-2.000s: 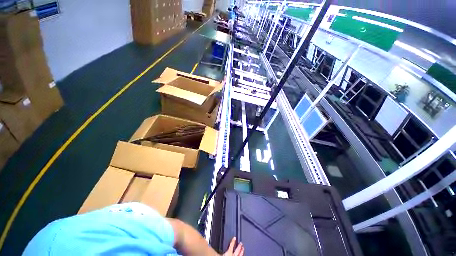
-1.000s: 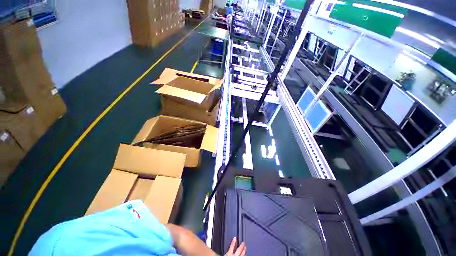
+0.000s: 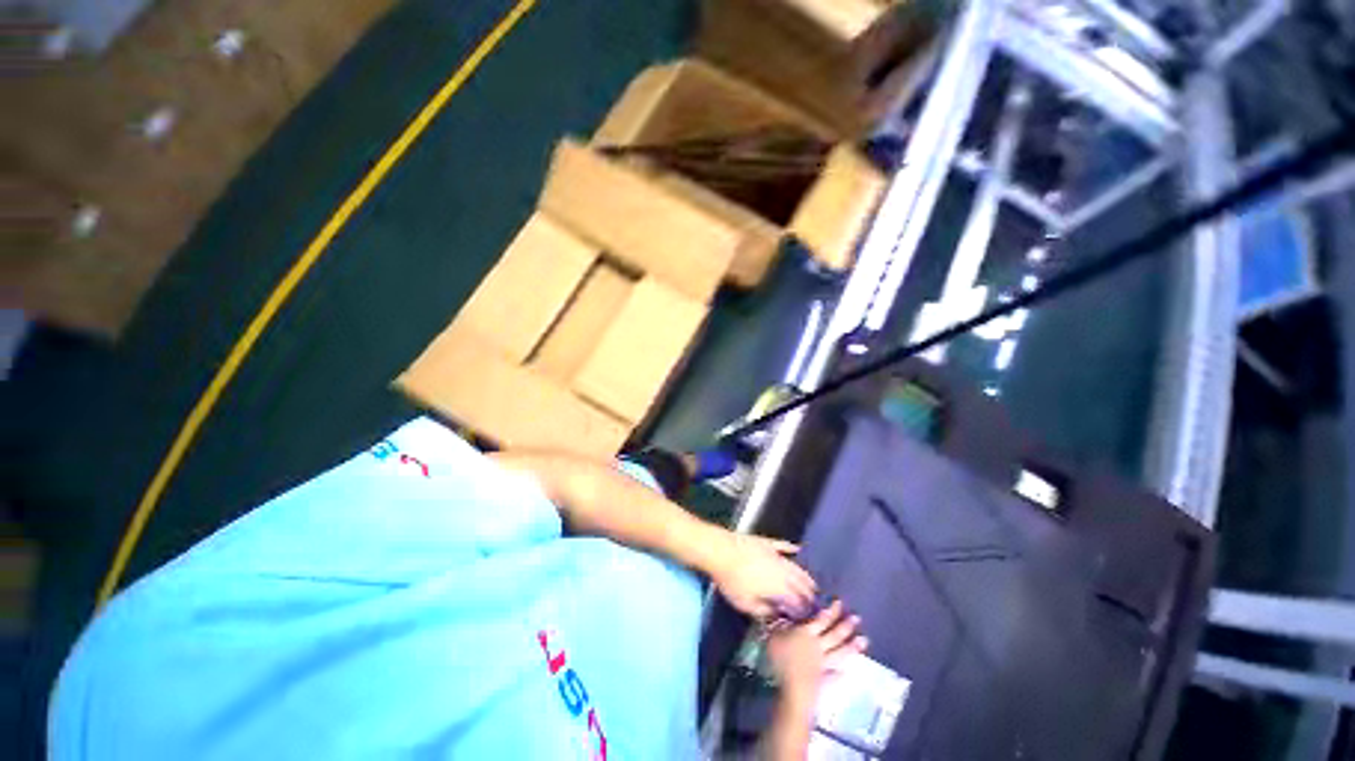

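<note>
The television set lies back side up, its black rear cover at the lower right. A bright metal chassis plate shows at its near left. My left hand is at the set's left edge with bent fingers. My right hand is just below it, fingertips close to the left ones. A small dark bit lies between the fingertips, too blurred to name; a grip cannot be confirmed. A green board shows through an opening at the far edge.
An open carton stands left of the line. Another carton with dark parts stands beyond it. The silver conveyor rail runs along the set's left. A long black bar crosses the view. A yellow line marks the green floor.
The view has tilted and turned down toward the set. My left hand has left its flat rest on the cover and is bent at the edge. My right hand has come into view beside it.
</note>
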